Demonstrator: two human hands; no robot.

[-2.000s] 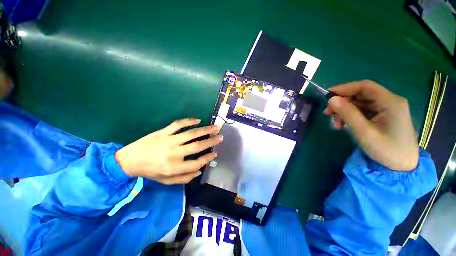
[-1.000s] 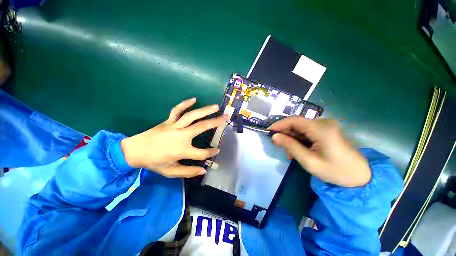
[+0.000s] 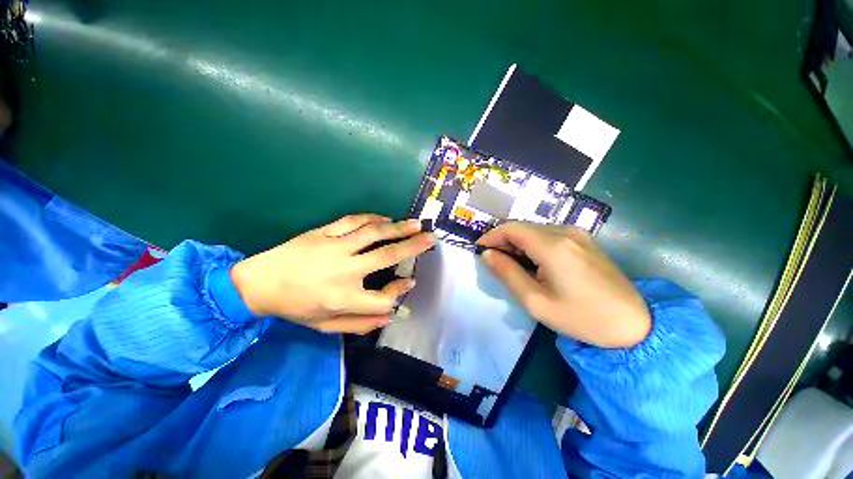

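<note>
The open tablet unit (image 3: 458, 309) lies tilted in front of me, its silver-white panel toward me and its main board (image 3: 496, 198) at the far end. My left hand (image 3: 337, 273) rests on its left edge, fingers apart, with fingertips near a small dark piece (image 3: 427, 225) at the board's border. My right hand (image 3: 571, 281) pinches the tweezers (image 3: 478, 248) over the seam between board and panel; they are mostly hidden by the fingers. A black adhesive sheet (image 3: 533, 117) with a white patch lies partly under the tablet's far end.
Long black strips (image 3: 786, 327) with yellow and white edges lie at the right. Part of another tablet (image 3: 835, 70) shows at the top right edge. A blue sleeve (image 3: 65, 239) of another person is at the left. The surface is a glossy green mat (image 3: 234, 140).
My right hand has moved from the adhesive sheet to the tablet's seam, then slightly left. The dark piece has appeared there. My left fingertips have shifted to the seam's left end.
</note>
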